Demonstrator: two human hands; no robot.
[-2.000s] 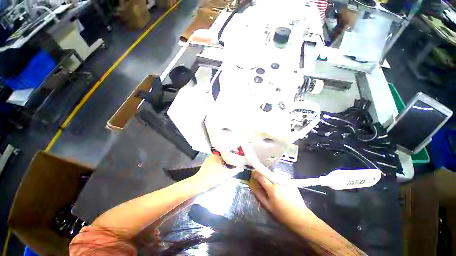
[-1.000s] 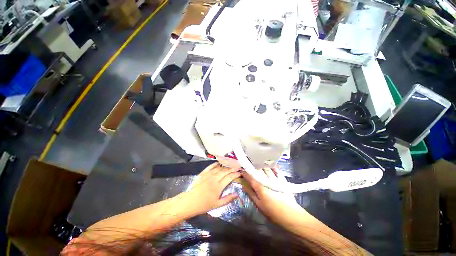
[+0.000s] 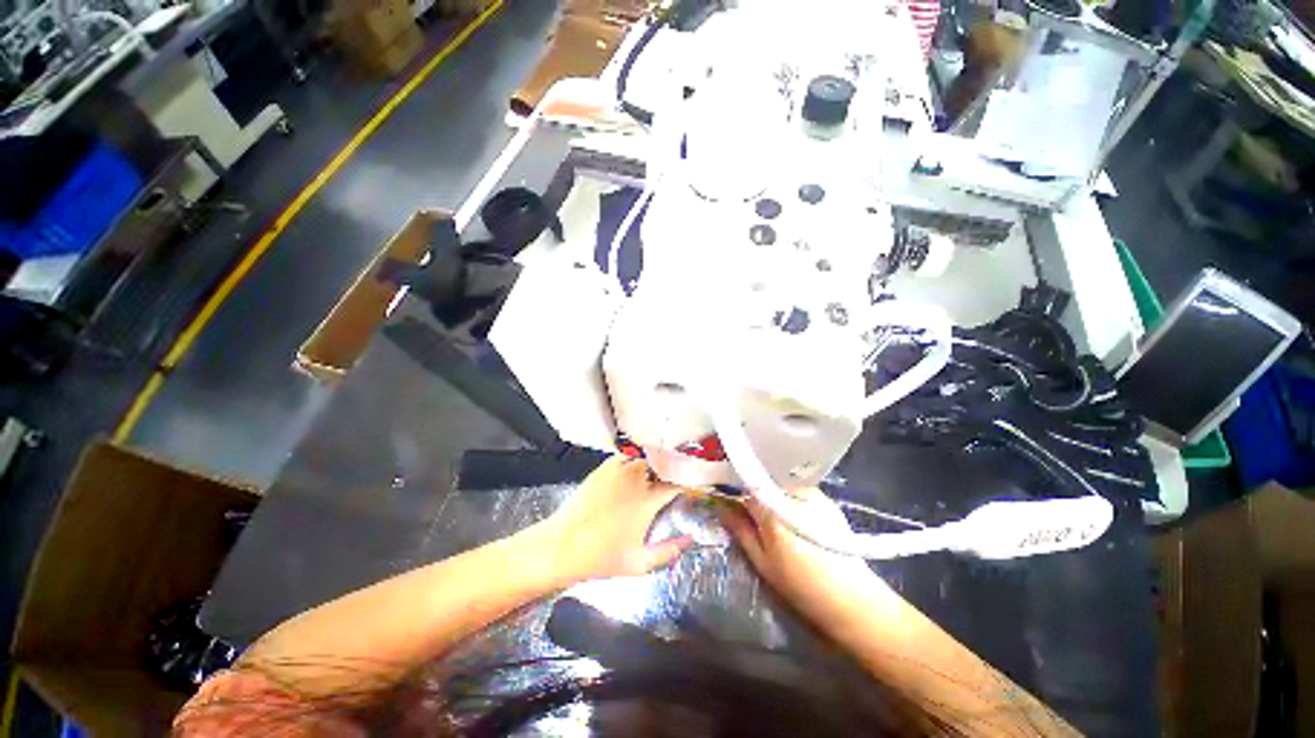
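Observation:
A black strap piece (image 3: 522, 469) lies flat on the dark table, running from the left to under my left hand at the machine head. My left hand (image 3: 623, 516) is at the needle area with its fingertips hidden under the white sewing machine head (image 3: 736, 389). My right hand (image 3: 767, 536) is just right of it, its fingertips also under the head and partly behind the lamp tube. Whether the fingers grip the strap is hidden. Red marks show at the head's lower edge.
The lamp's white paddle (image 3: 1031, 526) crosses right of my right hand. A pile of black straps (image 3: 995, 382) lies right of the machine. A tilted control panel (image 3: 1209, 353) stands at the right edge. Open cardboard boxes stand at left (image 3: 123, 541) and right (image 3: 1211, 613). A narrow cardboard tray (image 3: 346, 325) is far left.
My left hand has moved slightly up under the head, its fingers now less visible than one second ago. The strap end has shifted slightly right and up. The whole view has also shifted a little.

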